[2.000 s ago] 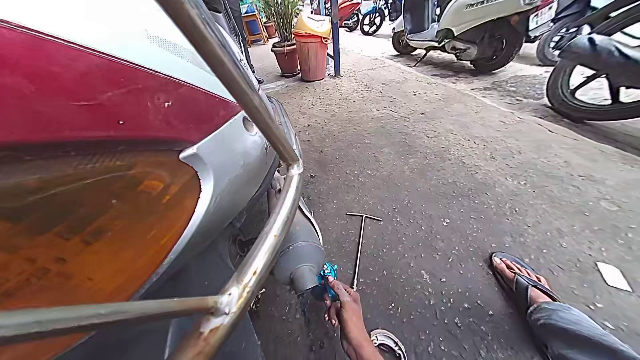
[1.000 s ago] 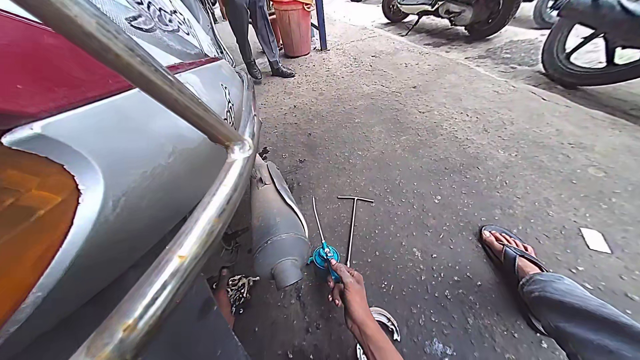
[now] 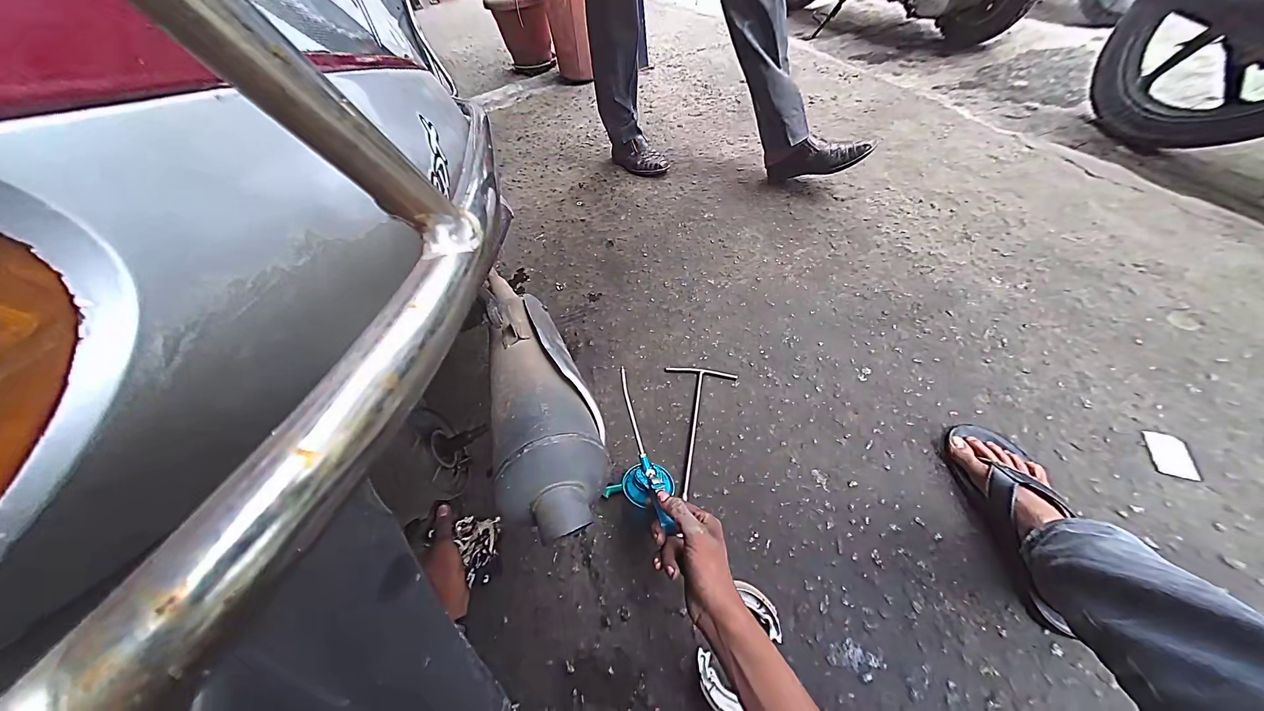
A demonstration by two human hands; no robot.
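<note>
My right hand (image 3: 691, 543) grips the lever of a blue oil can (image 3: 647, 484) with a thin spout, above the pavement between a grey exhaust muffler (image 3: 548, 434) and a metal T-handle wrench (image 3: 694, 425). What looks like my left hand (image 3: 446, 563) shows low beside a crumpled pale cloth or string bundle (image 3: 479, 543), largely hidden behind dark bodywork; its grip cannot be made out. Curved metal pieces, apparently brake shoes (image 3: 758, 607), lie under my right forearm.
A scooter's silver and red body (image 3: 257, 197) and its tubular metal guard (image 3: 326, 425) fill the left. A sandalled foot (image 3: 1007, 474) stands at right, near a white flat piece (image 3: 1171, 455). Another person's dark shoes (image 3: 815, 158) are ahead, with parked motorcycles and a plant pot (image 3: 521, 35) beyond.
The view has shifted, uncovering more of the muffler and the limb at lower left. The other person's legs now stand farther right, apart. My right hand still holds the oil can.
</note>
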